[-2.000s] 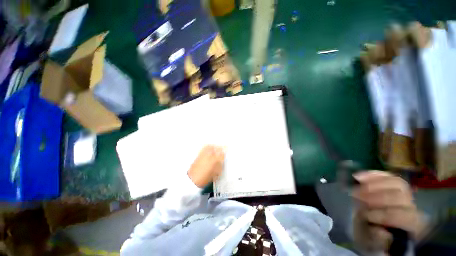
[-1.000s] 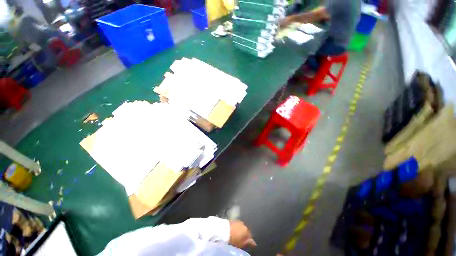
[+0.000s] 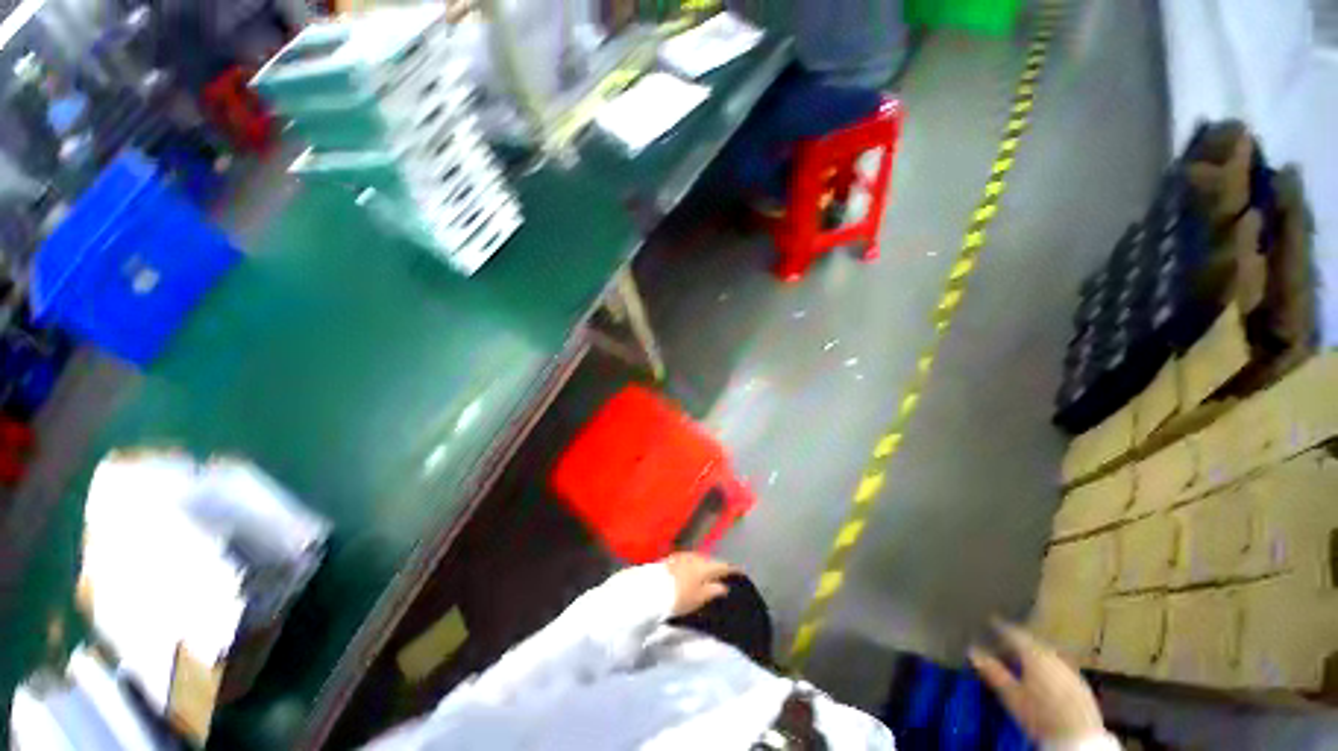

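Note:
My left hand (image 3: 696, 583) is at the lower middle, beside my dark trouser leg and just below a red plastic stool (image 3: 647, 473). I see nothing in it, but its fingers are too small and blurred to read. My right hand (image 3: 1039, 687) is at the lower right over the floor, blurred, with fingers apart and nothing seen in it. The red stool stands at the edge of the green bench (image 3: 352, 345), its top tilted in the view.
Stacked white sheets (image 3: 154, 565) lie on the bench at lower left. White-green trays (image 3: 396, 125) stand farther up. A person sits on another red stool (image 3: 841, 191). Brown cartons (image 3: 1189, 543) stand right, past yellow-black floor tape (image 3: 939, 345). A blue crate (image 3: 129, 264) is upper left.
The view has swung from the cutter at the bench, along the bench to the aisle. The right hand has left the cutter's handle. The near red stool is now closer to me.

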